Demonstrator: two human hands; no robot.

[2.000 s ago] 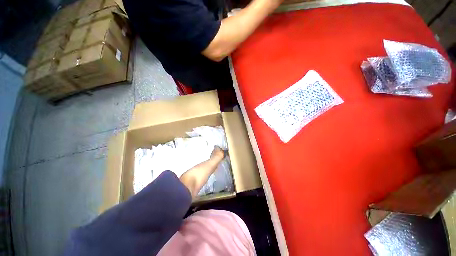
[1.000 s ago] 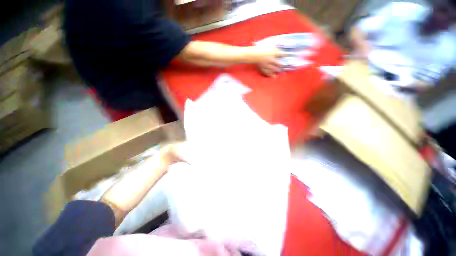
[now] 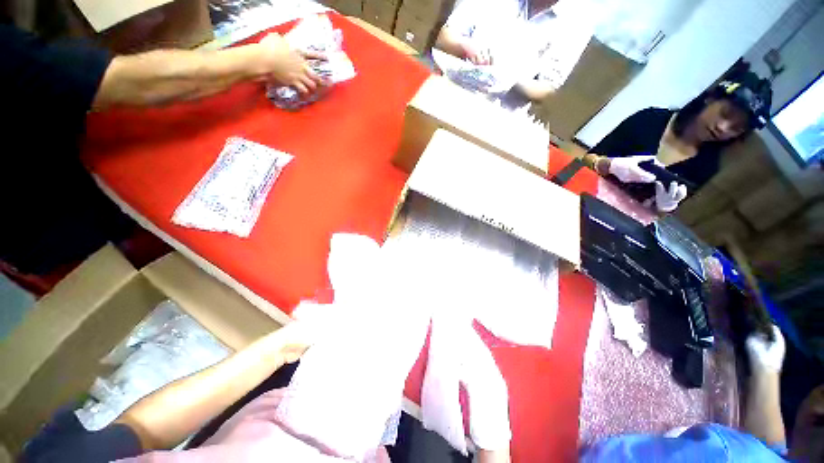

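Observation:
Empty bubble bags (image 3: 352, 380), overexposed to white, hang in front of me across the table's front edge. My left hand (image 3: 305, 333) is bare and grips their left side; its fingers are washed out. My right hand (image 3: 486, 402), in a white glove, is at their right side; glare hides whether its fingers are closed on a bag. The bag supply carton (image 3: 492, 194) lies on its side with bubble bags (image 3: 519, 294) spilling from its open end. A bagged unit (image 3: 233, 185) lies singly on the red table (image 3: 370, 136).
The floor carton (image 3: 54, 362) with clear bags is at my left. A person in black reaches over other bagged units (image 3: 312, 63). A second carton (image 3: 425, 113) stands behind the supply carton. Black units (image 3: 632, 249) are heaped at right on bubble wrap (image 3: 632, 398). Other people sit around the table.
The view has swung right. My left hand has left the floor carton and come over the table edge with bubble bags. My gloved right hand has come into view.

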